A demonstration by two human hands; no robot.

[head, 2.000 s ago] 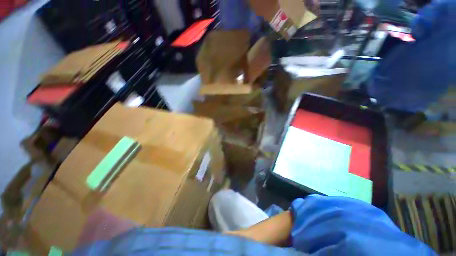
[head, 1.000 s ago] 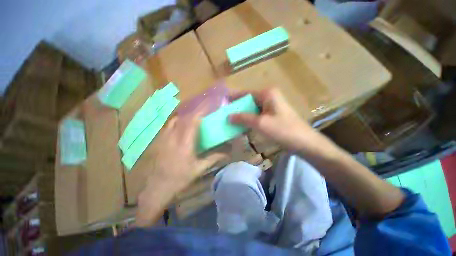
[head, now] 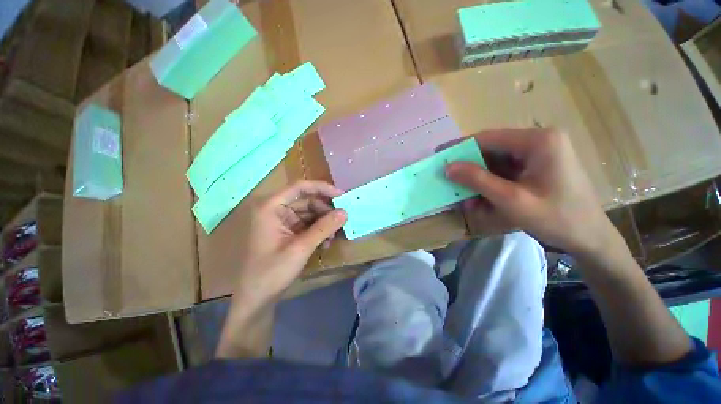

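A mint-green strip (head: 407,192) with rows of tiny dark holes is held between both hands, tilted over the near edge of the cartons. My left hand (head: 296,225) pinches its left end. My right hand (head: 526,185) grips its right end, thumb on top. Just behind it lies a mauve-grey dotted piece (head: 383,130), partly covered by the strip and right hand. Loose green strips (head: 257,138) lie fanned on the carton to the left. A green-faced block (head: 530,24) with striped sides sits at the far side.
Labelled green pieces stand at the far left (head: 207,46) and left edge (head: 99,154) of the taped brown carton (head: 150,245). The wearer's knees are below the near edge. An open brown carton (head: 707,55) is at the right. Part of green sheets (head: 693,325) shows lower right.
The view has moved closer over the cartons. The left hand, earlier blurred beside the green piece, now pinches its left end. The right hand still holds it, and the mauve-grey piece is more exposed.
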